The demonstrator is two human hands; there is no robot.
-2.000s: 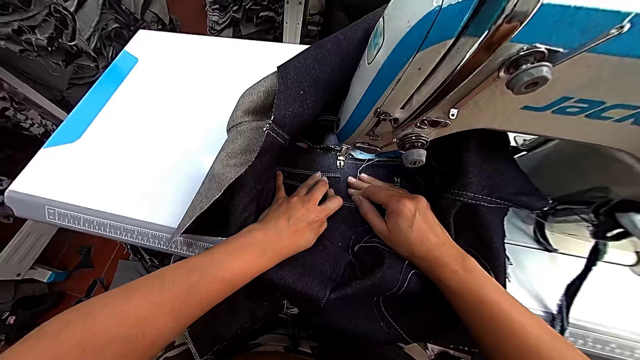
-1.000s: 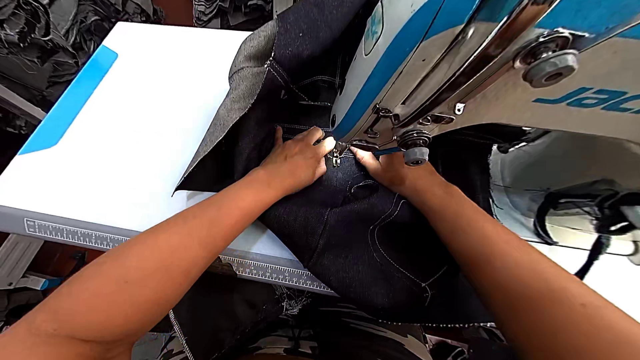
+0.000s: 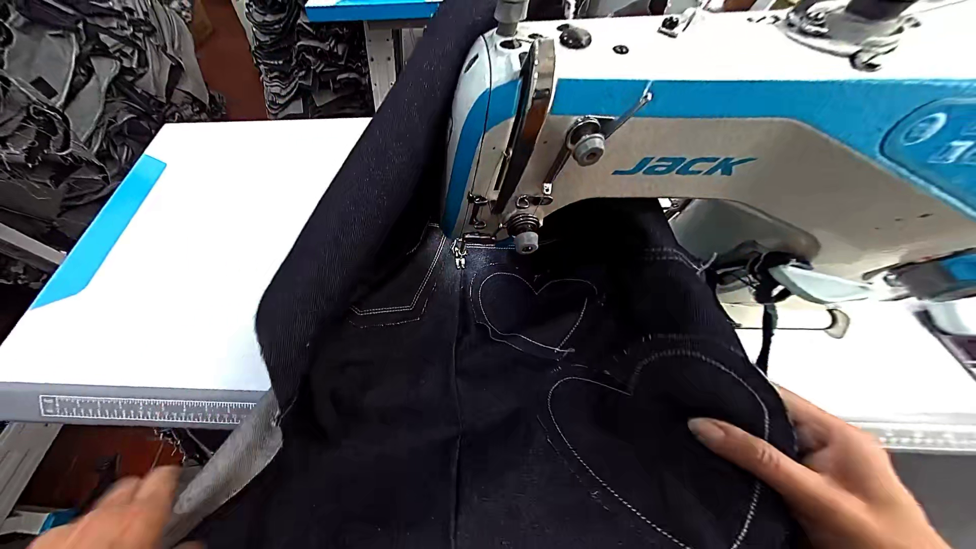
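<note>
Dark denim fabric [image 3: 396, 427] lies over the bed of a Jack sewing machine [image 3: 686, 99], its upper part at the presser foot [image 3: 460, 253]. White stitching forms a small heart [image 3: 534, 305] and a larger heart [image 3: 656, 450] on it, with a pocket-like outline left of the seam. My right hand [image 3: 839, 473] grips the fabric's right edge, thumb on top beside the large heart, fingers underneath. My left hand [image 3: 114, 518], blurred and partly cut off, is at the lower left beside the folded grey edge; whether it touches the fabric I cannot tell.
The white table [image 3: 191, 267] with a blue strip extends left, a printed ruler [image 3: 145, 409] along its front edge. Piles of dark garments [image 3: 84, 91] lie behind it. A dark strap [image 3: 766, 335] hangs under the machine arm at the right.
Both hands have left the presser foot area, the left toward the lower left, the right to the fabric's right edge. The fabric is spread out more, showing both hearts. The view has shifted.
</note>
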